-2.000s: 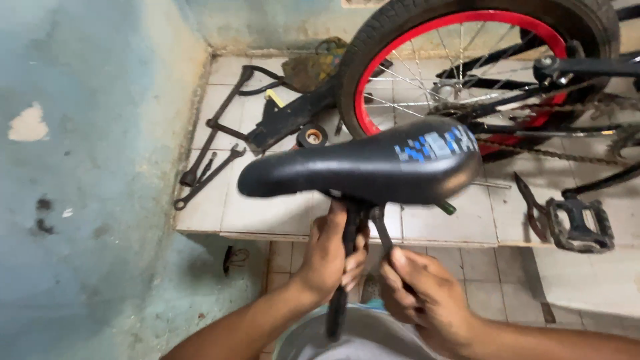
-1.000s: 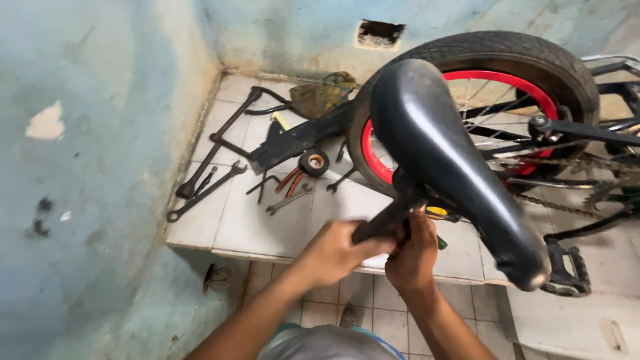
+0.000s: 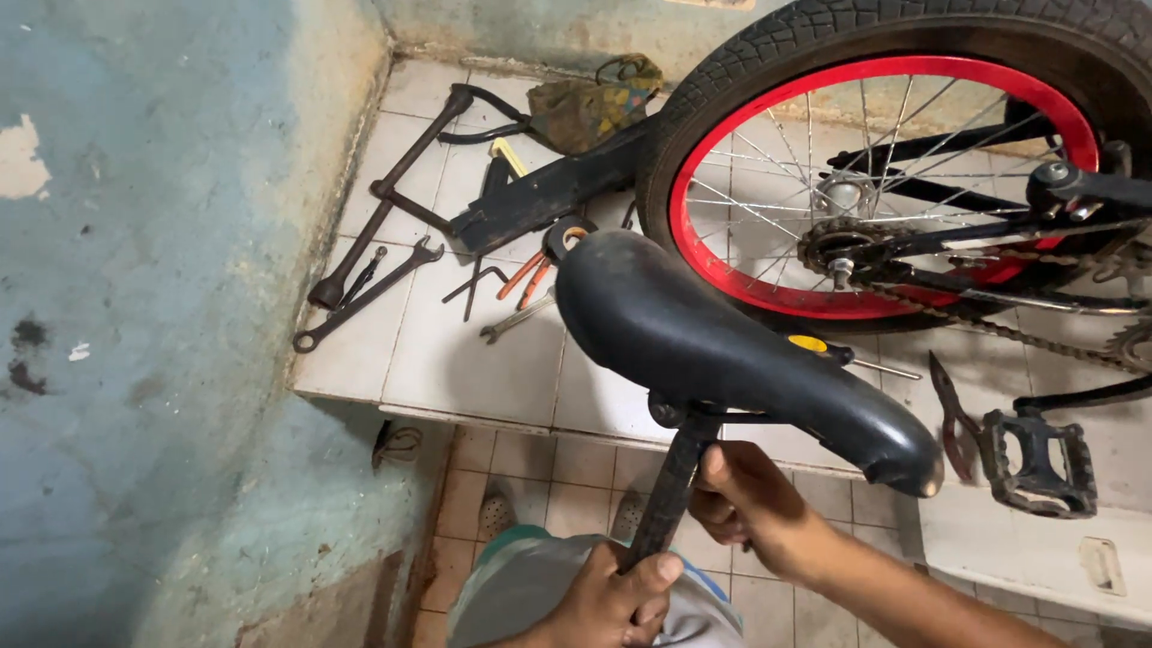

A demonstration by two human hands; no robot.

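A black bicycle saddle (image 3: 720, 333) is held up in front of the tiled ledge, its narrow nose pointing to the lower right. The black seat post (image 3: 668, 490) runs down from the clamp (image 3: 668, 409) under the saddle. My left hand (image 3: 612, 598) is closed around the lower end of the post. My right hand (image 3: 756, 513) is at the upper post just below the clamp, fingers curled; whether it grips the post or a small tool is hidden. A bicycle wheel with a red rim (image 3: 688, 225) lies behind the saddle.
On the ledge (image 3: 468, 369) lie a combination wrench (image 3: 369, 297), a long lug wrench (image 3: 382, 193), hex keys (image 3: 472, 286), orange-handled pliers (image 3: 531, 274), a tape roll (image 3: 569, 236), a screwdriver (image 3: 850, 357) and pliers (image 3: 954, 418). A pedal (image 3: 1039, 463) sticks out at right. A wall borders the left.
The saddle has turned over the last two seconds; its nose pointed left at first and now points lower right. My left hand has moved to the post's lower end.
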